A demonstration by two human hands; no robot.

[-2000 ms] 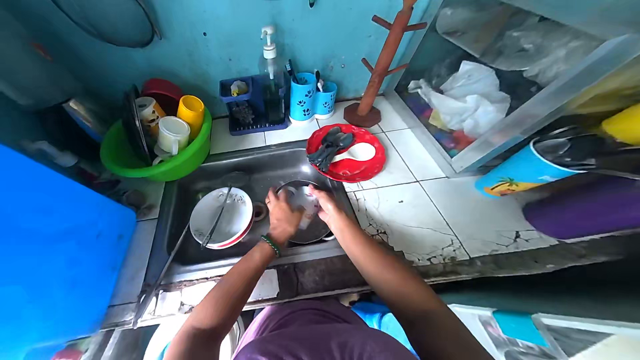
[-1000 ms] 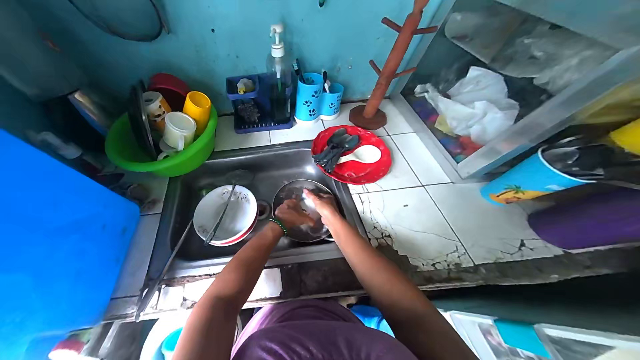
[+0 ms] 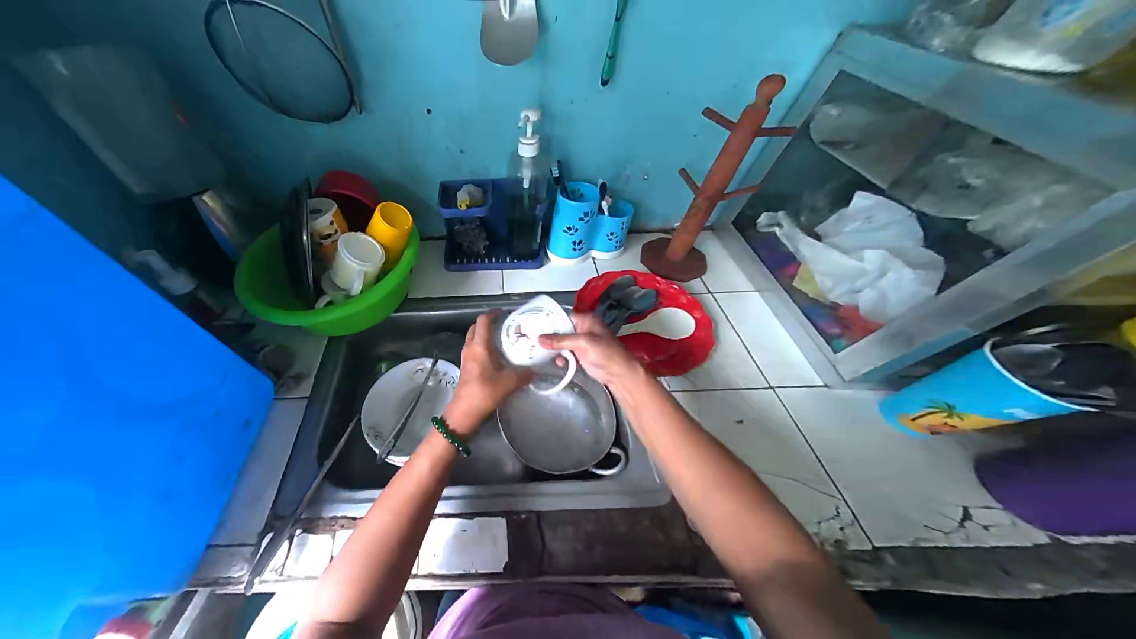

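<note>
A white mug (image 3: pixel 534 330) with a handle and a small print is held between both hands, tilted, above the sink. My left hand (image 3: pixel 493 364), with a green bead bracelet at its wrist, grips the mug's left side. On the right side, near the handle, my right hand (image 3: pixel 596 346) holds it. Below the hands a round metal pan (image 3: pixel 559 426) with a loop handle lies in the steel sink (image 3: pixel 497 499). Left of it, white bowls or plates (image 3: pixel 390 399) are stacked with a metal utensil (image 3: pixel 413 413) across them.
A green basin (image 3: pixel 328 315) with mugs stands back left. Behind the sink are a blue caddy (image 3: pixel 493 262) with a pump bottle (image 3: pixel 527 177) and blue toothbrush holders (image 3: pixel 572 222). A red plate (image 3: pixel 688 353) of spoons, a wooden mug tree (image 3: pixel 723 182) and a glass-fronted cabinet (image 3: pixel 799 293) stand right.
Both hands have risen from the pan in the sink and now hold a white mug above it. The view has shifted somewhat.
</note>
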